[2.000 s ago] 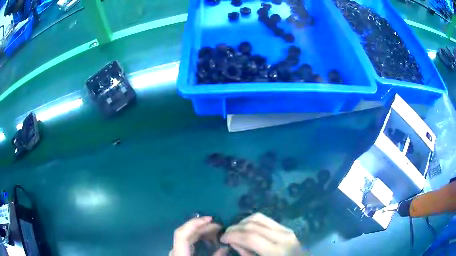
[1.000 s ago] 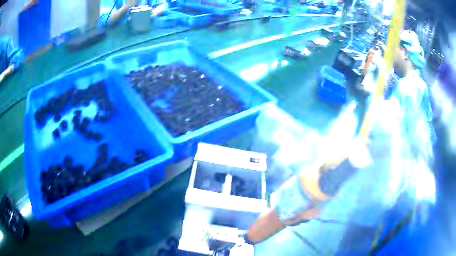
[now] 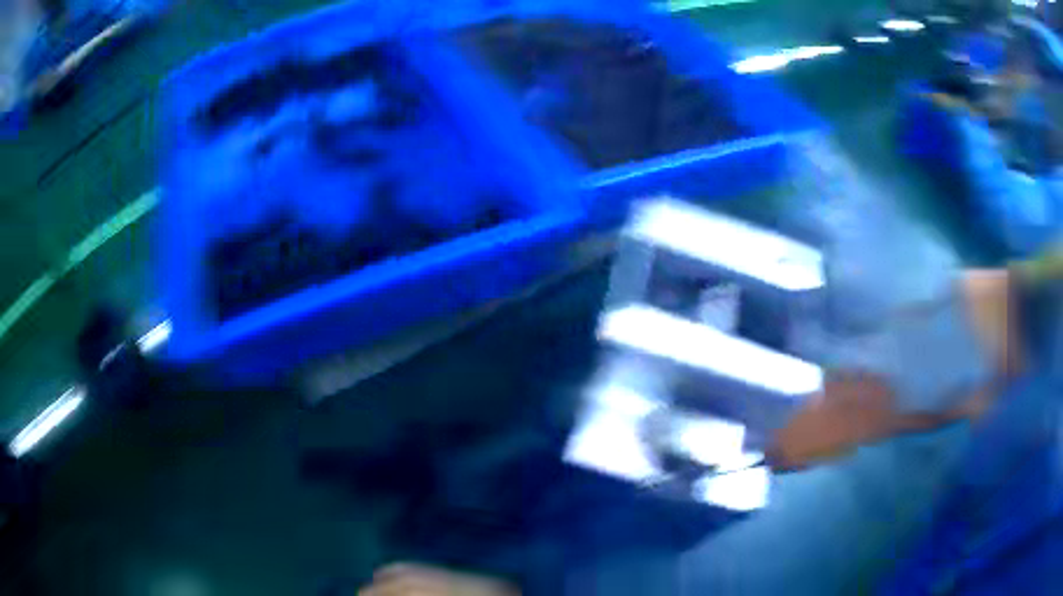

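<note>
One hand, apparently my right hand (image 3: 437, 581), shows only as a blurred strip of knuckles at the bottom edge. Its fingers and anything in them are cut off. My left hand is not in view. Above and around it, dark blurred shapes (image 3: 402, 460), probably the loose black rings, lie on the green surface. The electric screwdriver (image 3: 833, 419) rests at the right, its tip at the white screw feeder (image 3: 711, 361), and no hand is seen on it.
A blue bin with black rings (image 3: 385, 279) stands at the upper left. A second blue bin (image 3: 699, 163) with dark parts adjoins it. A pale board (image 3: 396, 359) lies under them. A dark housing (image 3: 111, 349) is at the left. A blurred person in blue (image 3: 1014, 175) is at the upper right.
The head view swung right and has come partly back left and down, so bins and feeder shifted. The hand at the bottom edge has come into view since one second ago.
</note>
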